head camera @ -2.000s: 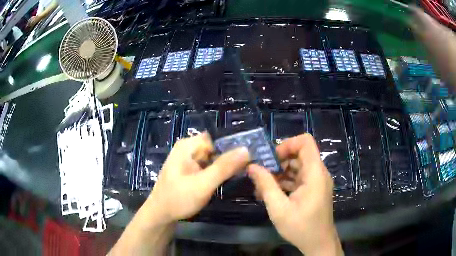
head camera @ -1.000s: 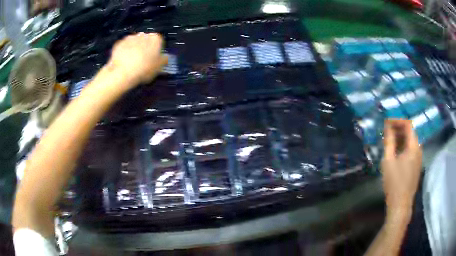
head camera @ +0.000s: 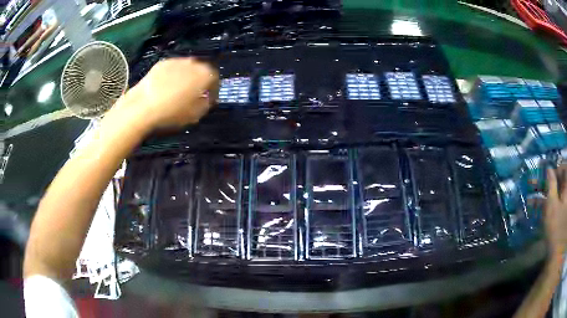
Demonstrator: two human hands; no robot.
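The shiny black blister tray (head camera: 273, 133) lies in front of me. Its near row of upright pockets shows glare and ribs. Several housings with pale key grids (head camera: 276, 87) sit in its far row. My left hand (head camera: 180, 92) is over the far left of the tray, fingers curled; the back of the hand hides the fingertips and anything in them. My right hand (head camera: 555, 208) is at the right edge, partly cut off, at the stacked teal and white blocks (head camera: 528, 136). Whether it holds one cannot be told.
A cream desk fan (head camera: 93, 79) stands at the left. White cut-out sheets (head camera: 99, 230) are heaped left of the tray. More black trays (head camera: 242, 22) lie beyond. A green surface (head camera: 491, 49) and a red tray (head camera: 541, 18) are at the far right.
Both hands were together on a keypad piece two seconds ago and have since parted. Since one second ago the view has turned, and my right hand is now further right, against the blocks.
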